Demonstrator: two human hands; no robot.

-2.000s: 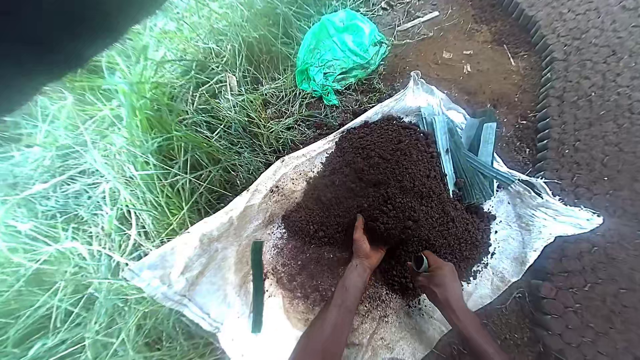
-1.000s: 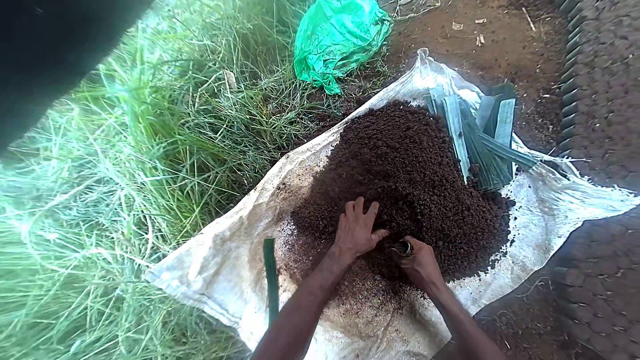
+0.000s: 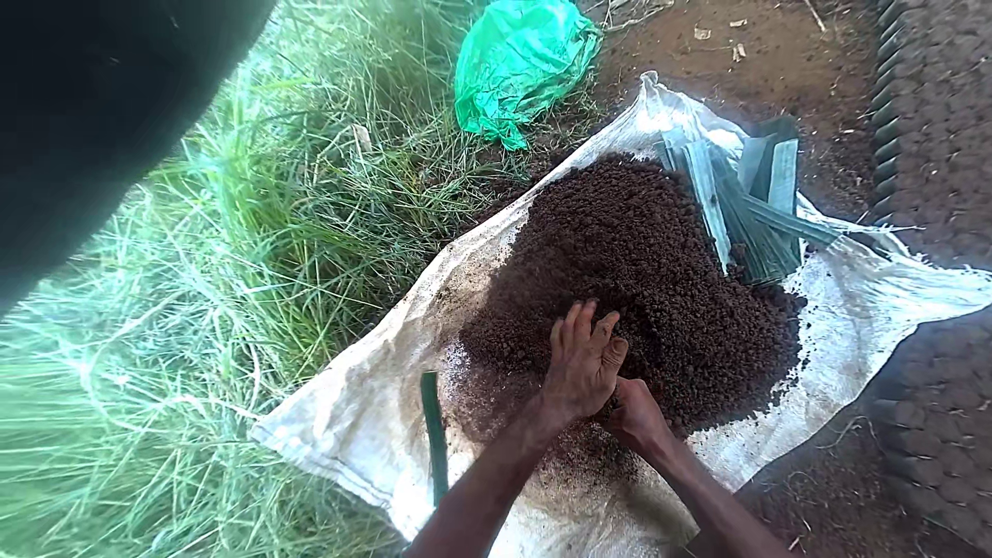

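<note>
Dark crumbly soil (image 3: 620,240) lies heaped on a white woven sack (image 3: 349,411) spread on the ground. Over the heap's near edge is my left hand (image 3: 585,360), back up, fingers spread and touching the soil, nothing seen in its grip. Right beside its wrist, my right hand (image 3: 635,411) is curled; what its fingers close on is hidden by the left hand. A bundle of flat green plastic strips (image 3: 744,201) rests on the sack's far right part, against the soil. One more green strip (image 3: 434,434) lies on the left of the sack, close to my left forearm.
A crumpled green plastic bag (image 3: 523,66) lies beyond the sack. Tall grass (image 3: 256,225) borders the left side. Bare earth (image 3: 744,70) and a paved path with a ridged edge (image 3: 891,116) are on the right. A dark blurred shape covers the upper left corner.
My hands have come together at the near edge of the soil. The small tube-like piece seen in my right hand in the earlier frames is now hidden.
</note>
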